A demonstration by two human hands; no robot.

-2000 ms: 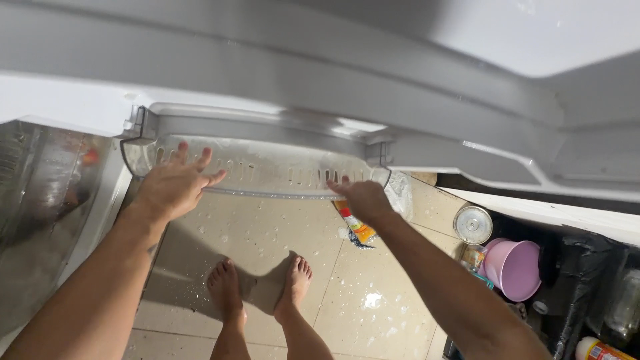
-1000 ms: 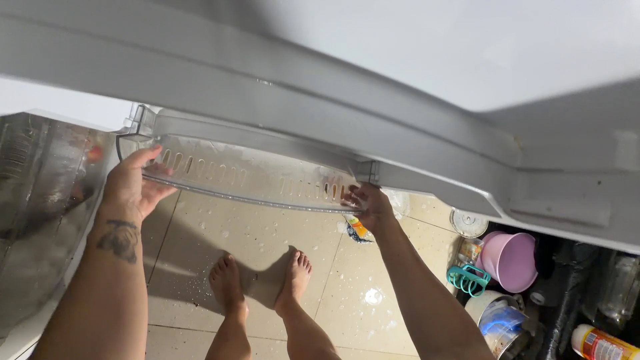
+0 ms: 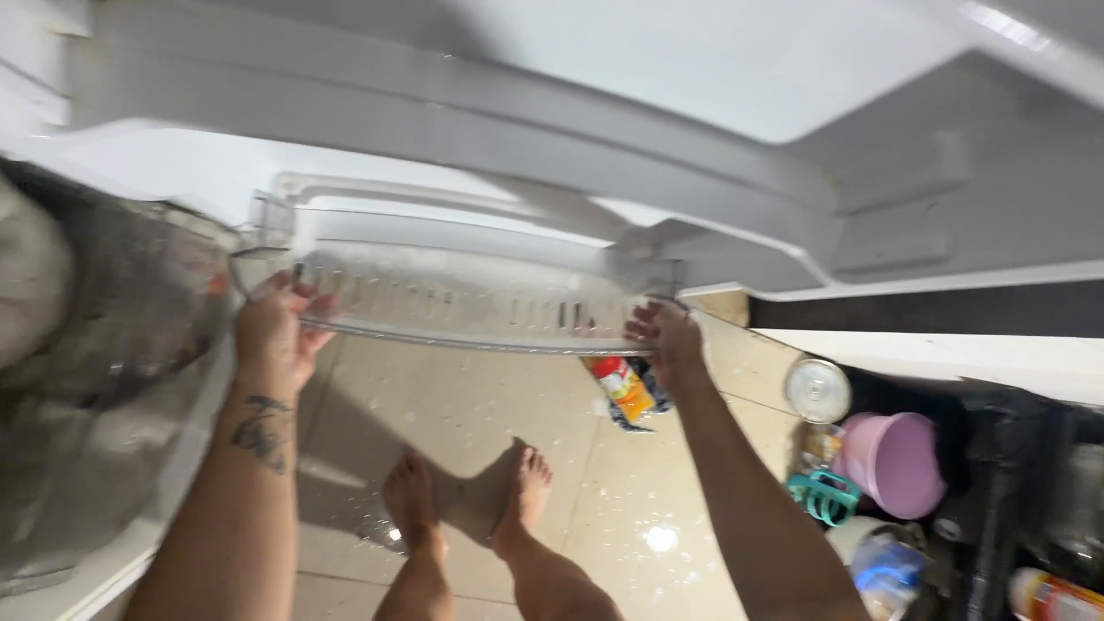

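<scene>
A clear plastic refrigerator door shelf (image 3: 466,297) with a slotted base spans the middle of the view, against the inside of the white door (image 3: 517,129). My left hand (image 3: 289,323) grips its left end, fingers over the rim and thumb spread along the edge. My right hand (image 3: 668,336) holds the right end, with fingers curled over the rim. Clear side brackets of the shelf stand by the door liner at both ends. Whether the shelf is fully seated in the door cannot be told.
Below are my bare feet on wet floor tiles (image 3: 483,405). A colourful packet (image 3: 623,388) lies under the shelf's right part. At right are a round metal lid (image 3: 818,390), a pink bucket (image 3: 893,466) and a teal plastic item (image 3: 824,498). Clear refrigerator drawers (image 3: 103,379) stand at left.
Two seconds ago my hands lay spread near the shelf's front edge; since then both have closed around its ends. The view has shifted somewhat.
</scene>
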